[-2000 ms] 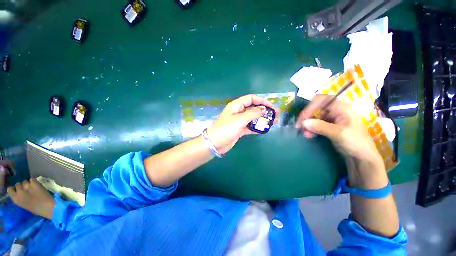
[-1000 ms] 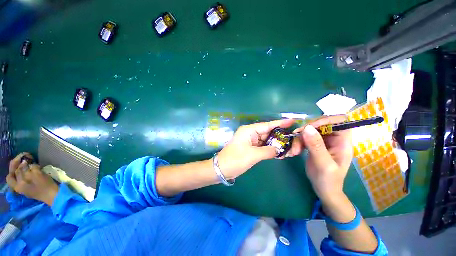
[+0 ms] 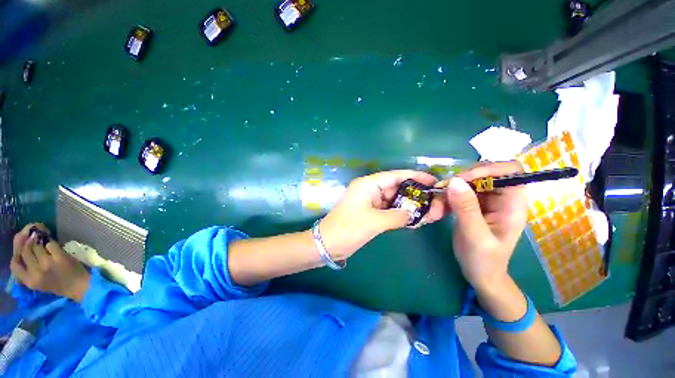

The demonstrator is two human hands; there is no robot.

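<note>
A black device unit (image 3: 413,202) with a white label and gold patches is held in my left hand (image 3: 364,215), its open inside facing up. My right hand (image 3: 485,214) holds black tweezers (image 3: 529,178) with a yellow marking near the grip. The tweezers point left, and their silver tip is at the unit's upper right part. My right fingers are close against the unit's right side. Whether the tip holds a tape piece cannot be told. The sheet of amber pieces (image 3: 566,244) lies to the right of my right hand.
Several units (image 3: 154,156) lie spaced on the green bench (image 3: 244,111). White paper (image 3: 588,118), a grey metal post (image 3: 548,68), a dark block (image 3: 628,166) and black trays (image 3: 659,221) are at the right. At the left, another person's hands (image 3: 52,266) are beside a ribbed pad (image 3: 103,229).
My right hand has come from the amber sheet to the unit, bringing the tweezer tip onto it. The view has shifted. A unit now shows beside the post at the top right.
</note>
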